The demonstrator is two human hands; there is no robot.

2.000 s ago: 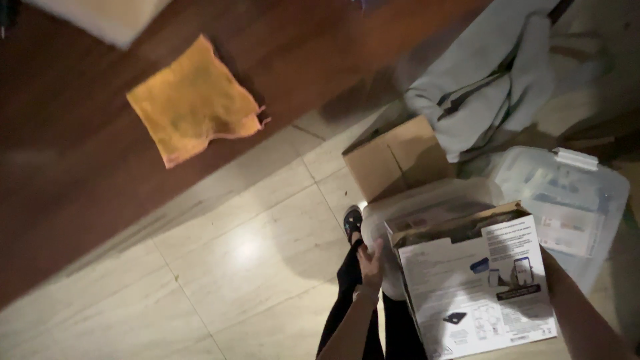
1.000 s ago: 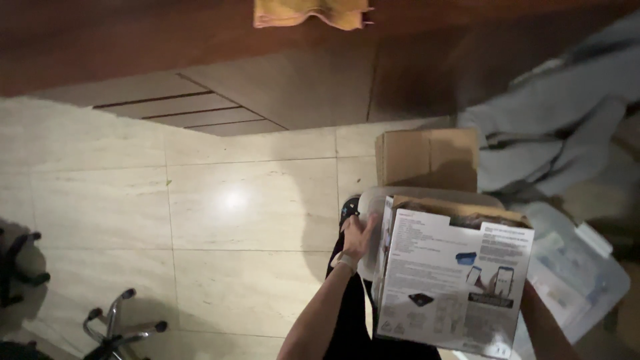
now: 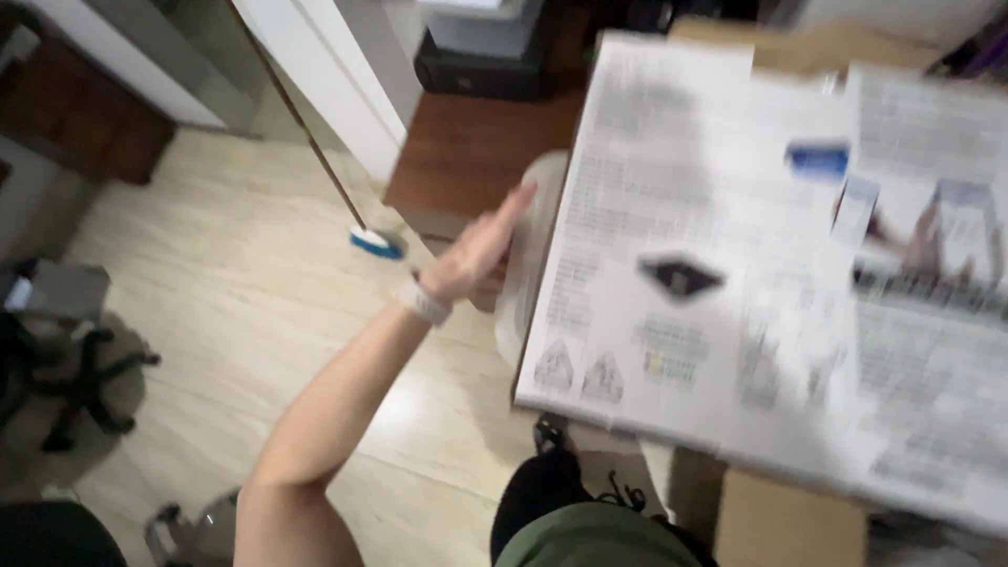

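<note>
A large white printed cardboard box (image 3: 709, 299) fills the right of the view, tilted and blurred, with its printed face toward me. Beneath its left edge shows the rim of a pale translucent plastic container (image 3: 521, 291). My left hand (image 3: 480, 248), with a light band at the wrist, presses along the side of that container, gripping it under the box. My right hand is out of sight, beyond or behind the box. Brown cardboard (image 3: 803, 47) shows along the box's far edge.
A wooden desk (image 3: 472, 150) bearing a black device (image 3: 480, 75) stands beyond my left hand. A blue-and-white brush head (image 3: 376, 242) on a long handle rests on the floor. Wheeled chair bases (image 3: 90, 386) stand at left. A brown carton (image 3: 787, 520) lies below the box.
The box and container have risen much nearer to the camera, with my left hand still at the container's side. The view has swung to show the desk's end and the floor brush.
</note>
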